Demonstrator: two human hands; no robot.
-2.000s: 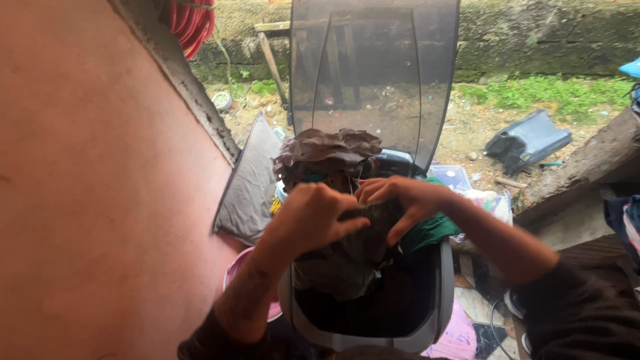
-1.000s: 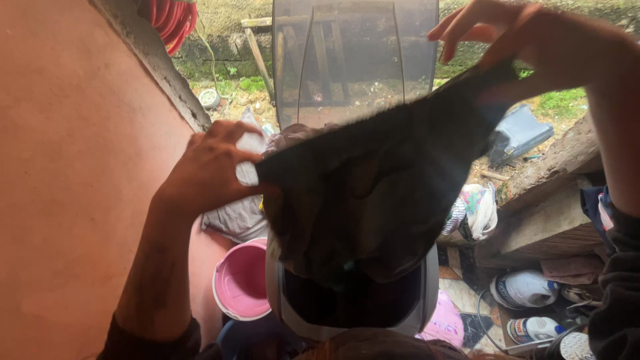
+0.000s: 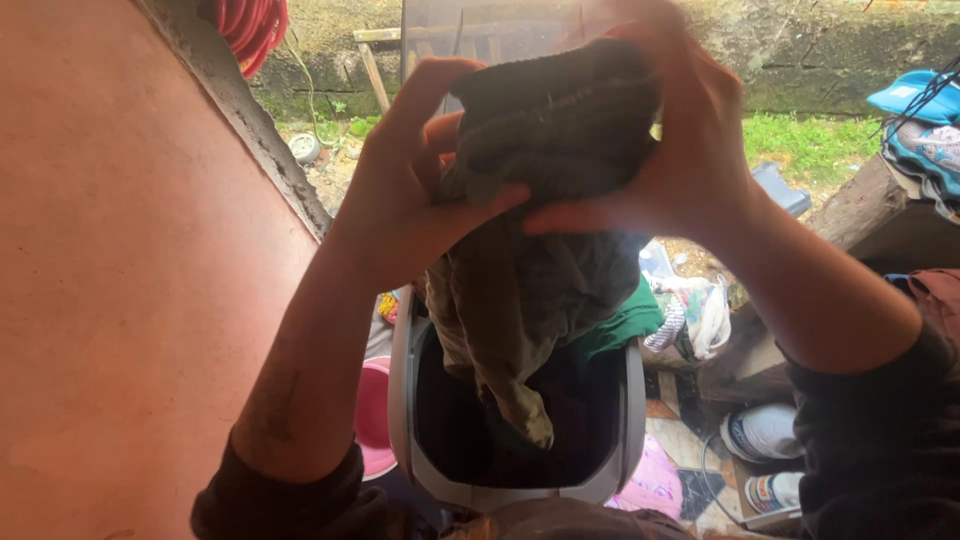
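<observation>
Both hands hold a dark greyish-green garment [image 3: 555,120] up over the open top-loading washing machine [image 3: 634,420]. My left hand [image 3: 405,180] grips its left side, with the thumb across the front. On the right edge is my right hand [image 3: 682,142], slightly blurred, its thumb pointing inward. The garment's folded upper band lies between the hands, and its lower part hangs down over the dark tub opening. A green cloth [image 3: 626,319] lies over the machine's back right rim. Behind the hands stands the raised translucent lid [image 3: 431,37], mostly hidden.
A pink bucket [image 3: 375,420] stands left of the machine, beside the plastered wall [image 3: 150,262]. At right are white containers [image 3: 765,431], a pink bag [image 3: 652,480], a plastic bag [image 3: 705,315] and a wooden beam [image 3: 859,202]. A red coiled hose [image 3: 247,30] hangs upper left.
The dark garment was spread wide between my hands one second ago; now it is bunched, and the hands are closer together. Two seconds ago both hands were lower, over the machine's opening.
</observation>
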